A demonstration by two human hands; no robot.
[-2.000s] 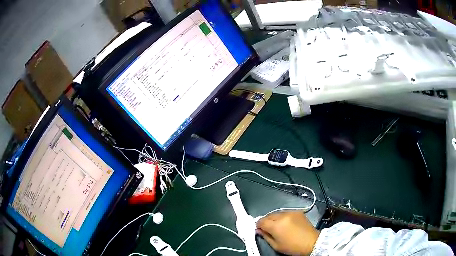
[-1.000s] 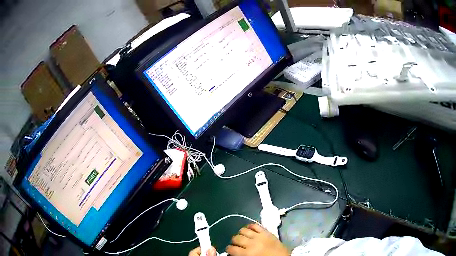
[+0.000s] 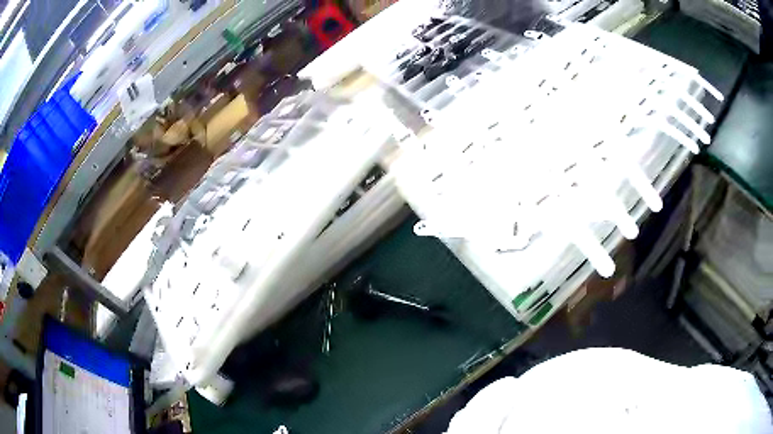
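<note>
Neither of my hands is in the picture; a white sleeve (image 3: 610, 397) fills the bottom right, its hand not visible. A foam tray (image 3: 525, 144) stands at the right on a stack, with rows of slots and white watch straps (image 3: 637, 180) hanging over its front right edge. Another foam tray (image 3: 280, 225) lies tilted at the left, blurred, under clear film. A small white tip (image 3: 282, 430), perhaps a watch strap end, shows at the bottom edge.
On the dark green mat (image 3: 373, 360) lie a black mouse (image 3: 292, 386), thin metal tweezers (image 3: 330, 318) and a black handled tool (image 3: 394, 298). A monitor (image 3: 85, 403) is cut off at lower left. A blue bin (image 3: 42, 169) and cartons stand behind.
The view has swung right, towards the trays. Both hands, the watches on cables and most of the monitors have left the picture; the right-hand tray and its hanging straps have come in.
</note>
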